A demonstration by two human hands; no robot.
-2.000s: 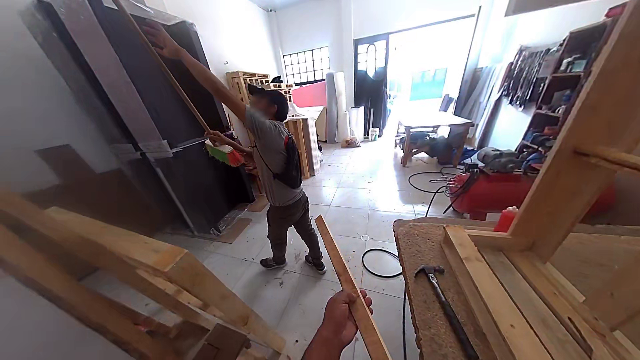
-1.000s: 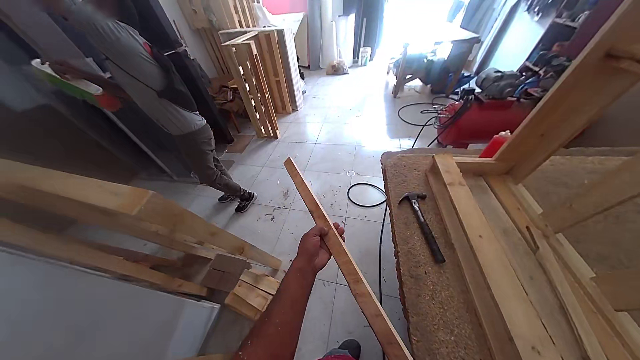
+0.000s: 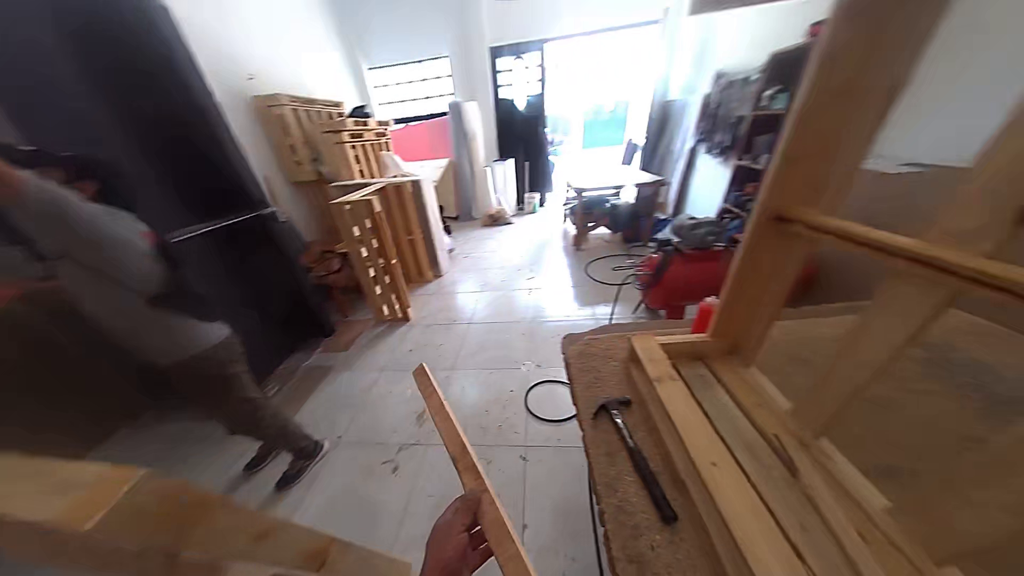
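My left hand (image 3: 460, 534) is at the bottom centre, closed around a narrow wooden strip (image 3: 456, 436), which slants up and to the left over the tiled floor. My right hand is out of view. A claw hammer (image 3: 636, 456) with a dark handle lies on the worn particleboard top of a workbench (image 3: 584, 376), to the right of the strip and apart from it. Beside the hammer on the bench rests a wooden frame (image 3: 720, 456) of boards, with an upright post (image 3: 808, 168) and a crossbar rising at the right.
A person (image 3: 152, 288) stands at the left by tall dark panels (image 3: 216, 184). Light boards (image 3: 176, 512) cross the lower left. Slatted wooden pieces (image 3: 376, 256) stand farther back. A red air compressor (image 3: 688, 276) and a black hose (image 3: 549, 400) are beyond and beside the bench.
The person, who was reaching up at the dark panels two seconds ago, now has moved to the left side. My left hand still holds the strip, now lower in view. The view has shifted.
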